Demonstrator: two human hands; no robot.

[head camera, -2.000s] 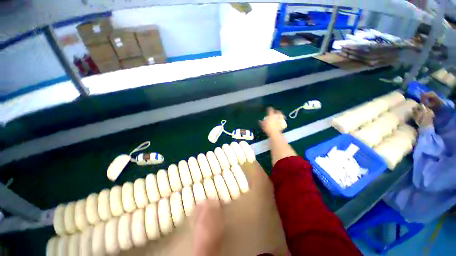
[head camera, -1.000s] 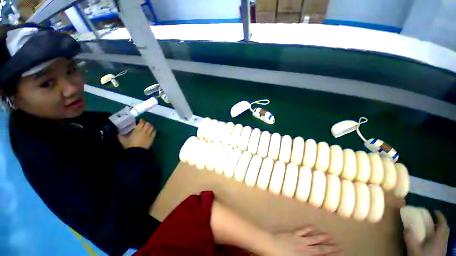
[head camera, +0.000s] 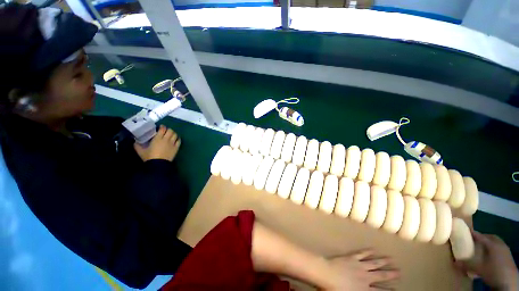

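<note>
Two long rows of cream oval pieces (head camera: 345,199) stand on edge on a brown cardboard sheet (head camera: 273,219). My left hand (head camera: 364,271) lies flat on the cardboard in front of the rows, fingers apart, holding nothing. My right hand (head camera: 494,260) is at the lower right, partly cut off by the frame edge. It holds a cream oval piece (head camera: 462,238) at the right end of the front row, slightly tilted.
Corded pieces with printed tags (head camera: 422,152) lie on the green belt (head camera: 336,122) behind the rows. A neighbour in dark clothes (head camera: 85,199) sits close at left, a hand beside a grey box with a white tube (head camera: 149,118). A grey post (head camera: 188,68) rises behind the rows' left end.
My view first swung left and now sits slightly differently. My right hand has brought an oval piece against the front row's right end. The neighbour's head has turned towards the belt.
</note>
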